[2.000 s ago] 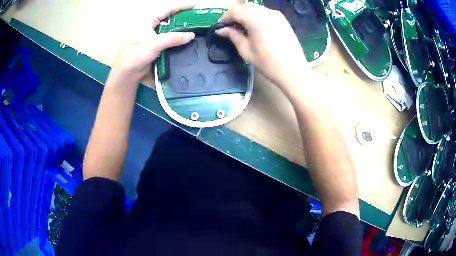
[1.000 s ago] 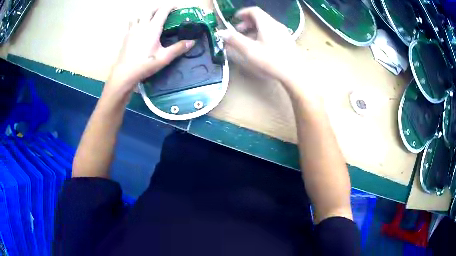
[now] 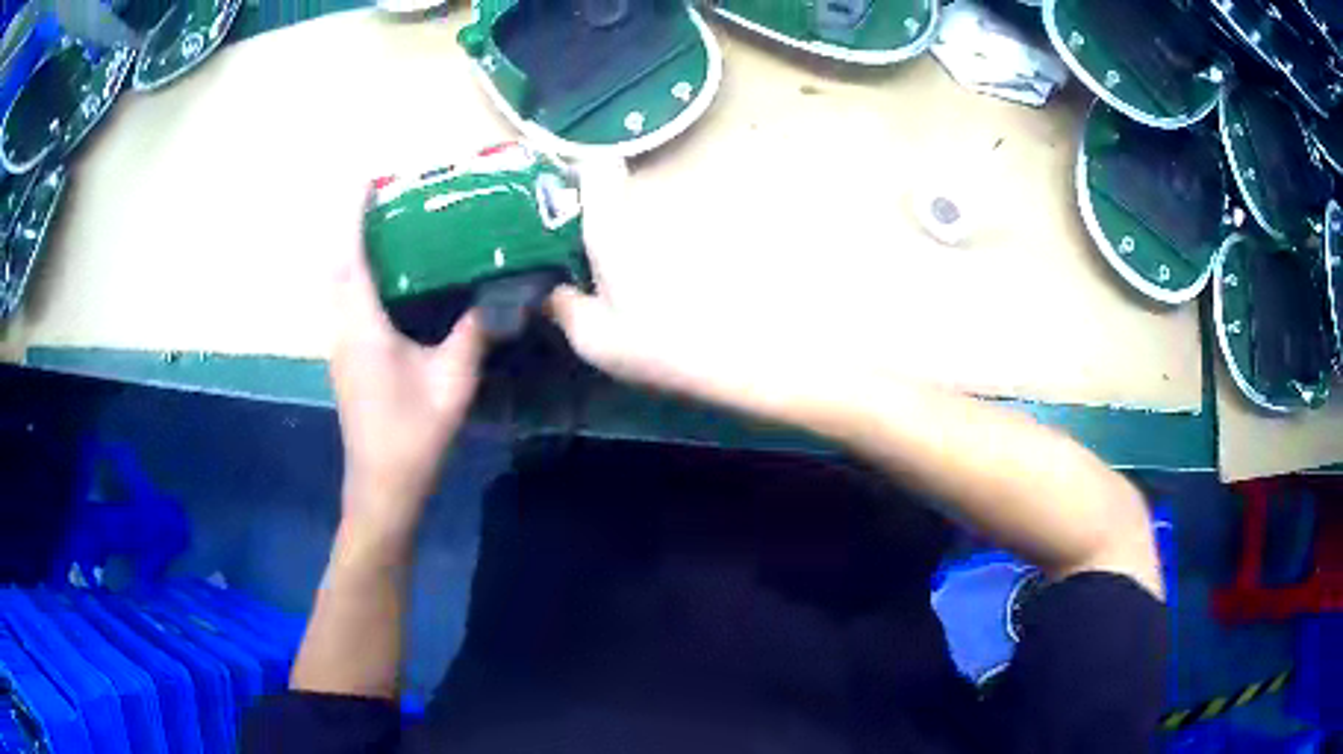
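A green housing (image 3: 471, 236) is tilted up in front of me at the bench edge, with its glossy raised end section facing up. My left hand (image 3: 398, 376) grips its left side, with the thumb at the dark part below the raised end. My right hand (image 3: 604, 317) holds its right side, with the thumb near the same dark area. A small dark piece (image 3: 508, 307) shows between my thumbs; I cannot tell if it is loose or fixed. The lower part of the housing is dark, blurred and partly hidden by my hands.
Another green housing (image 3: 597, 74) lies just behind on the cardboard (image 3: 825, 265). The white round glue bottle (image 3: 944, 215) stands to the right, near a crumpled white cloth (image 3: 996, 56). Housings overlap at right and far left. Blue crates (image 3: 133, 663) are below left, and a red stool (image 3: 1274, 567) is below right.
The held housing has been tilted up from lying nearly flat and sits lower in view. My right hand has come back to its right side. The view has shifted, showing more bench at left.
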